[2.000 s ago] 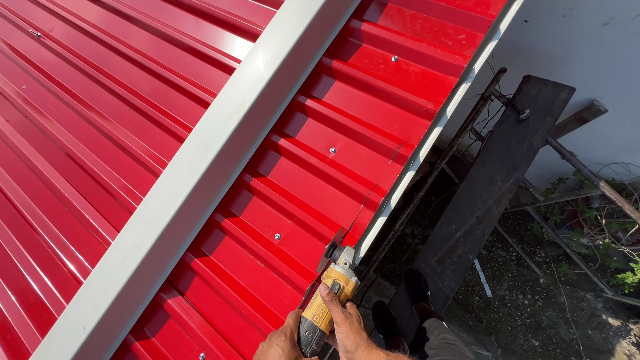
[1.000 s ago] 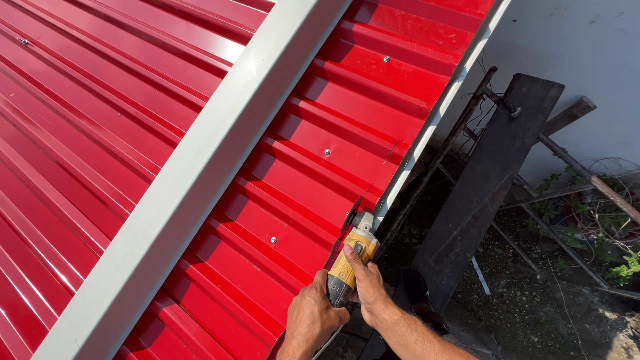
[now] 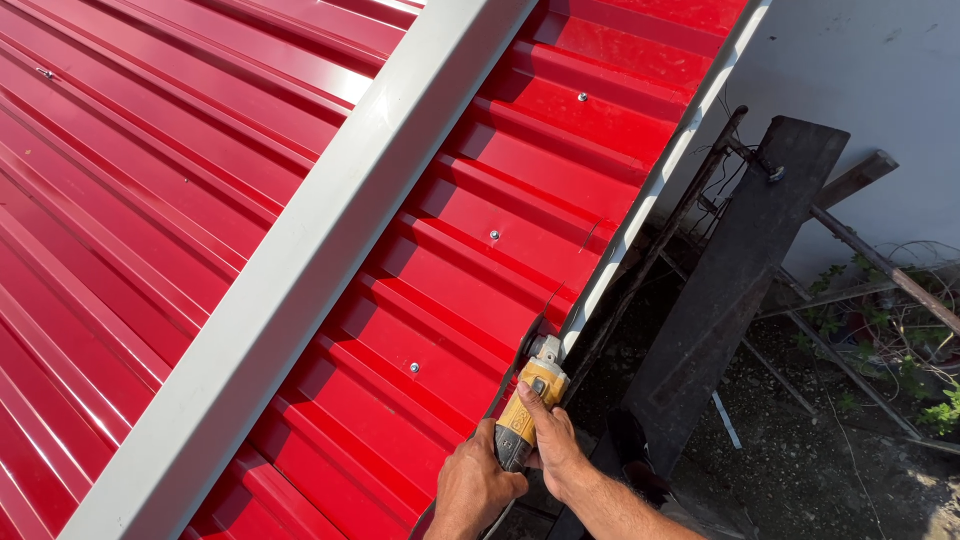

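Note:
Both of my hands hold a yellow and black angle grinder (image 3: 531,401) at the right edge of a red corrugated metal roof sheet (image 3: 465,277). My left hand (image 3: 476,480) is wrapped round its black rear end. Around the yellow body, with the thumb on top, closes my right hand (image 3: 551,442). The grinder's head and dark disc touch the sheet edge, beside a pale metal edge strip (image 3: 637,202). Thin dark lines mark the ribs just above the disc. How deep the disc sits in the metal cannot be told.
A broad light grey metal ridge (image 3: 300,262) crosses the roof diagonally. Screws (image 3: 494,235) stud the sheet. Below the edge, right, are a dark plank (image 3: 735,285) on metal scaffold poles (image 3: 885,262), my dark shoe (image 3: 630,442), a white wall (image 3: 847,67) and green plants (image 3: 907,367).
Both hands still hold the grinder. Its head stays at the sheet edge, turned differently from two seconds ago. The right forearm shows more fully than it did then.

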